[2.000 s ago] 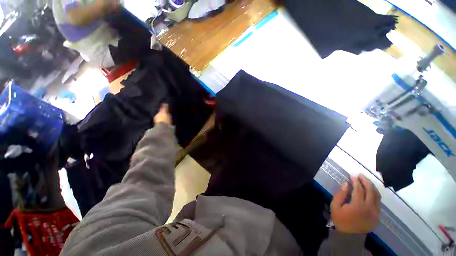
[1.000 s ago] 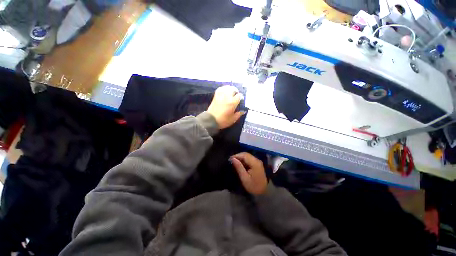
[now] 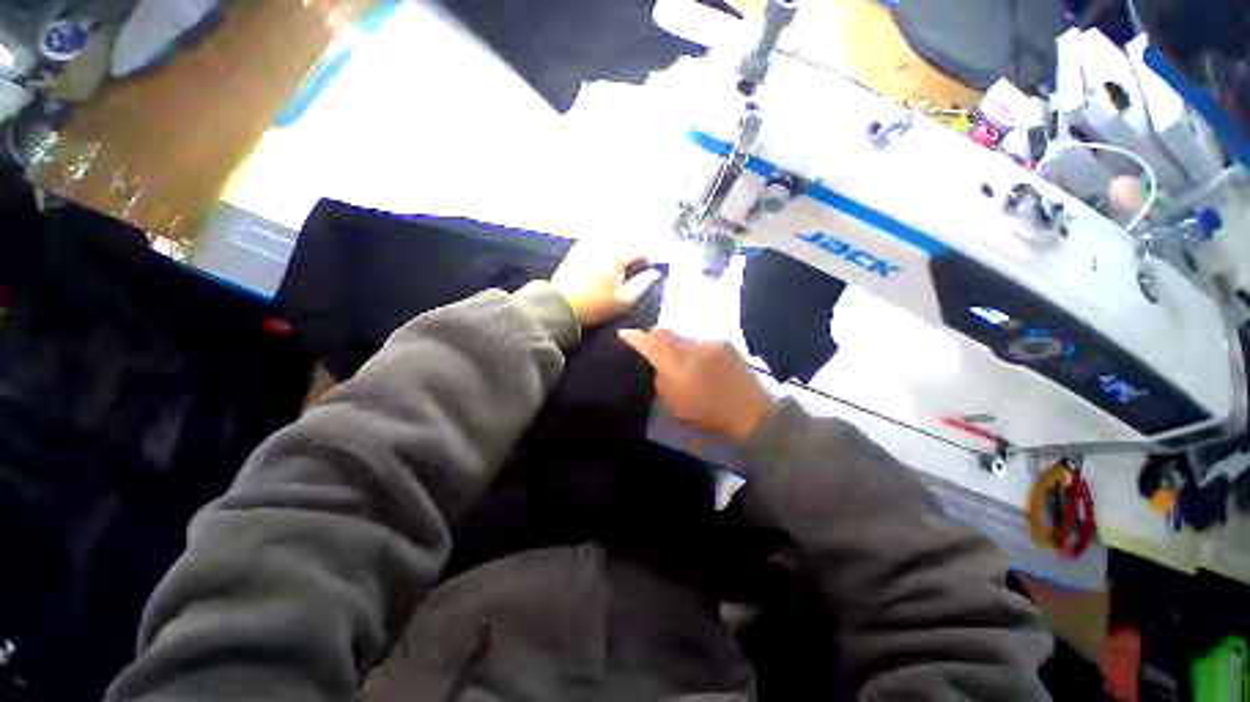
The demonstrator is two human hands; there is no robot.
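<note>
A large black garment panel (image 3: 425, 268) lies on the table's front edge left of the machine and hangs into my lap. My left hand (image 3: 603, 285) grips its right edge, just below and left of the needle area. My right hand (image 3: 702, 377) holds the cloth beside it, fingertips on the fold. The presser foot and needle (image 3: 696, 226) are above and right of my hands; glare hides their detail. The white sewing machine (image 3: 877, 226) with "JACK" lettering stands at the right.
A black pocket-shaped piece (image 3: 791, 313) lies under the machine arm. Another black panel (image 3: 562, 48) lies at the back. Red-handled snips (image 3: 971, 428) and red and yellow loops (image 3: 1062, 507) are at the right. Wood surface (image 3: 192, 117) is at the left, dark cloth (image 3: 124, 412) below it.
The view has swung right from the lap to the machine. My right hand has risen from the lap onto the cloth beside my left hand, which stays at the panel's edge.
</note>
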